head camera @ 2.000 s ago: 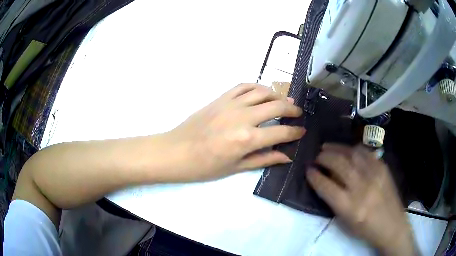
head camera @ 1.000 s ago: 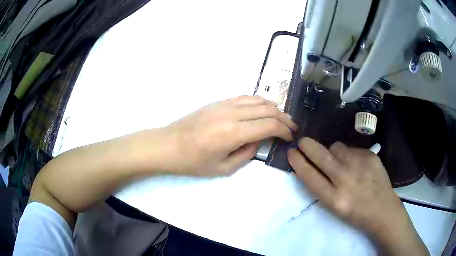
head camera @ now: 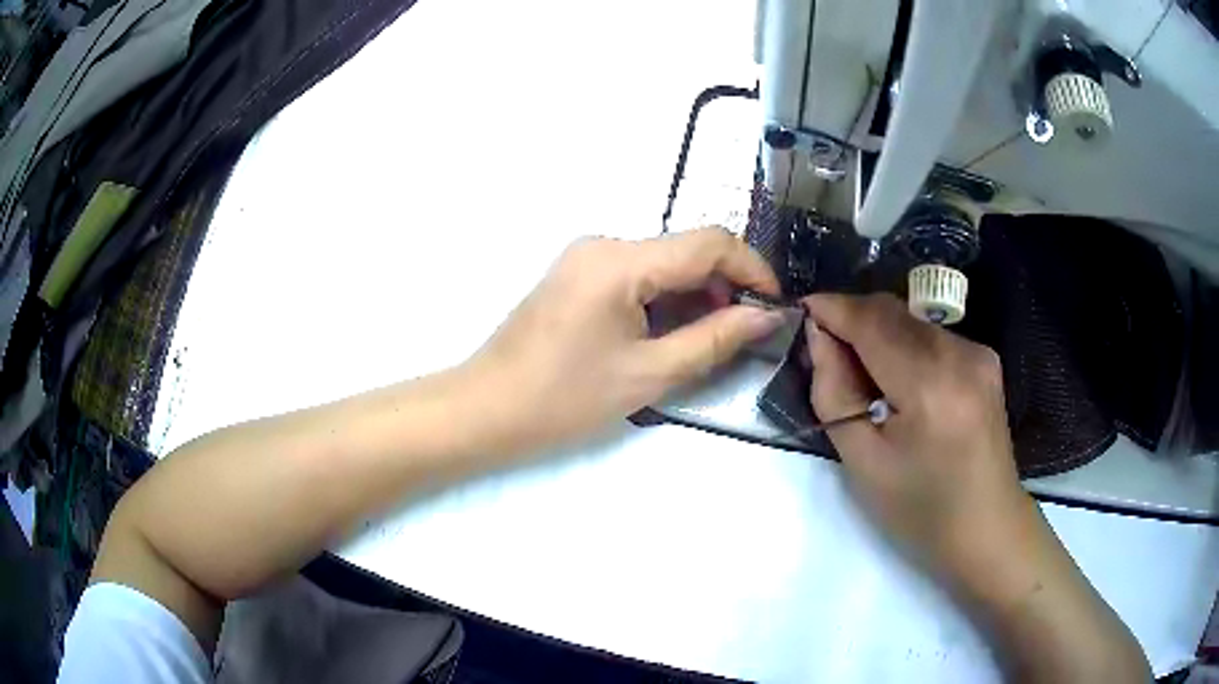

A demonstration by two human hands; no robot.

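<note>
A dark brown panel [head camera: 1063, 361] lies under the machine head and spreads to the right of it. Its narrow end comes out towards me below the presser foot [head camera: 806, 247]. My left hand [head camera: 628, 321] pinches the panel's edge between thumb and index finger, just in front of the foot. My right hand [head camera: 909, 388] grips the same edge with its fingertips, close to the left fingertips. A thin dark pointed tool with a pale round end [head camera: 877, 413] sticks out of my right hand. The needle tip is too small to tell.
The white sewing machine head [head camera: 856, 80] stands at the upper right, with cream ribbed tension knobs [head camera: 938, 293]. A pile of brown and grey garments [head camera: 147, 120] with a green piece [head camera: 87, 243] lies at the left. Grey cloth [head camera: 334, 628] hangs below the white table's [head camera: 401, 201] front edge.
Both hands have come closer to the presser foot and now pinch the cloth edge, which was lying flat under the fingers. Less of the panel shows in front. The view has shifted to the right.
</note>
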